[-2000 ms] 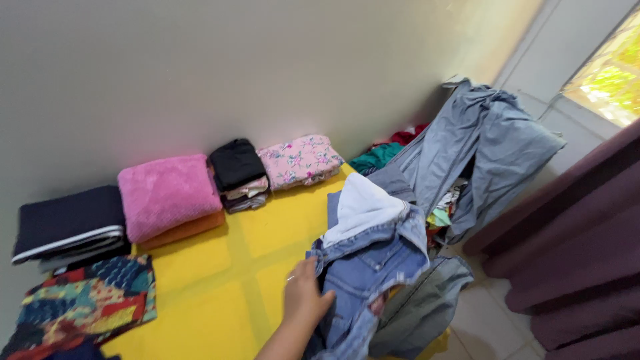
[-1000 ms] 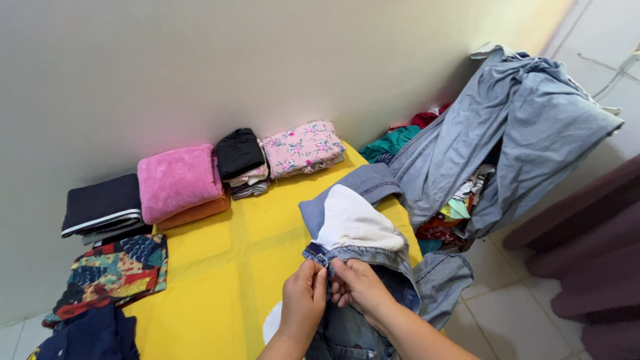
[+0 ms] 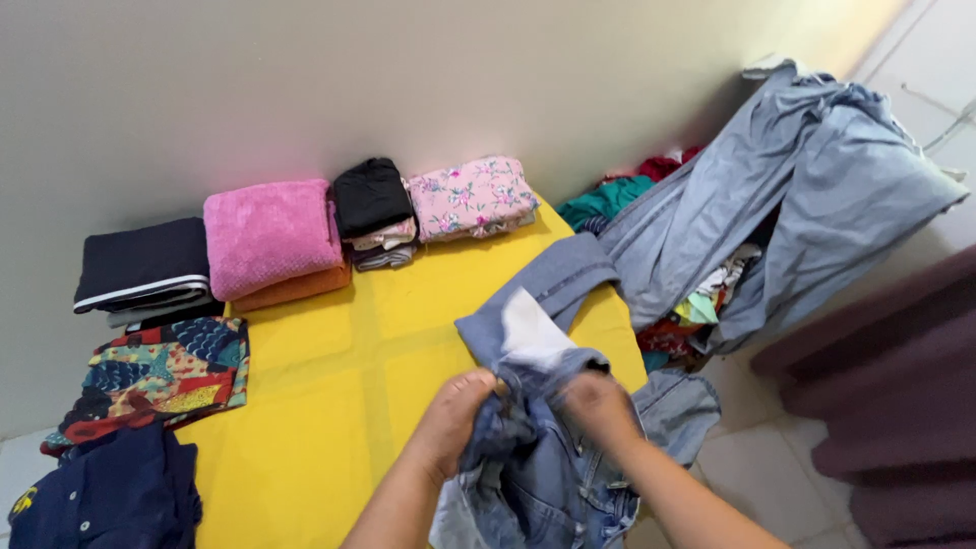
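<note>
A pair of blue denim jeans [image 3: 545, 473] lies bunched at the near right of the yellow-covered table [image 3: 305, 412], its white pocket lining [image 3: 530, 332] exposed. One leg [image 3: 541, 286] stretches toward the back corner, and another part hangs past the right edge. My left hand [image 3: 457, 419] grips the waistband by its fastening. At the waistband's right side is my right hand [image 3: 598, 408], blurred by motion; whether its fingers hold the cloth is not clear.
Folded piles line the wall: dark cloth [image 3: 145, 263], a pink towel [image 3: 267, 236], black cloth [image 3: 372, 198] and floral cloth [image 3: 473, 197]. Patterned cloth [image 3: 175, 366] and a navy buttoned garment [image 3: 114, 496] lie left. Light denim [image 3: 823, 175] drapes over heaped clothes at right, near a purple curtain [image 3: 900, 412].
My right hand, out of view two seconds ago, has come to the jeans. Since one second ago my hands have moved apart at the waistband, and the bunched denim is rearranged.
</note>
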